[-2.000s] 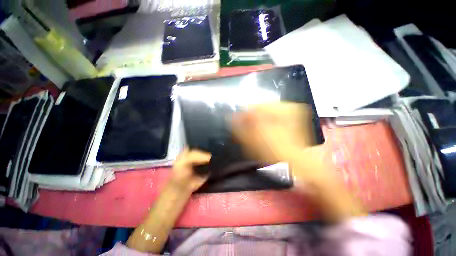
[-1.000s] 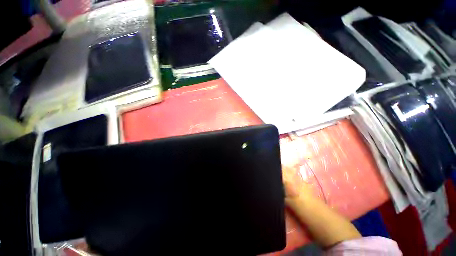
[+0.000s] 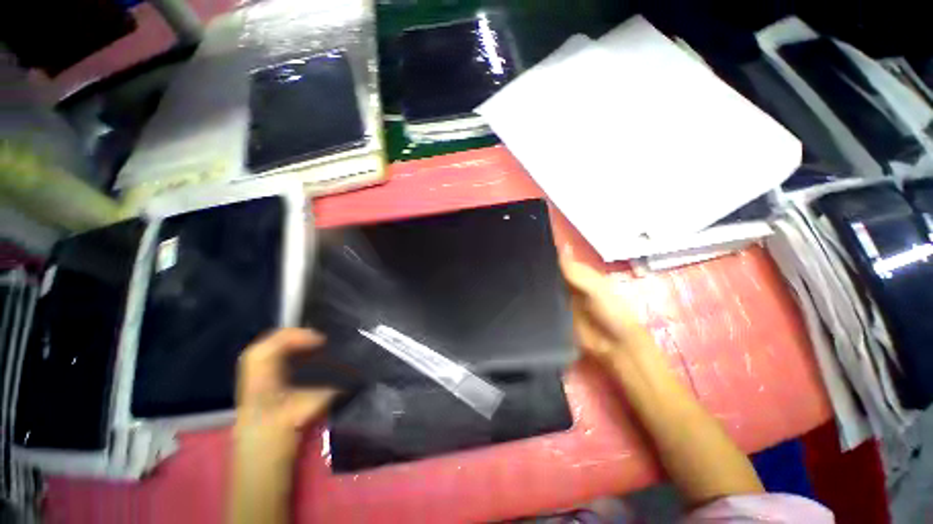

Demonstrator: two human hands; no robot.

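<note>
A black tablet (image 3: 440,276) is held flat between my two bare hands, glossy side up, with a bright streak across its lower part. Its surface is somewhat blurred. Another black tablet (image 3: 460,415) lies beneath it on the red-pink top, its lower part showing. My left hand (image 3: 281,384) grips the held tablet's left edge, thumb and fingers around it. My right hand (image 3: 604,317) is at its right edge, with the fingertips partly hidden.
White sheets (image 3: 645,133) lie in a pile at the back right. Tablets on white sheets (image 3: 210,307) stand at the left. An interleaved stack (image 3: 818,297) is at the right. Smaller wrapped devices (image 3: 305,111) lie at the back on a pale carton and a green mat (image 3: 409,141).
The tablet that showed its matte back close to the camera is now lower and further right, showing a reflective face. My left hand has come into view. The camera view has shifted.
</note>
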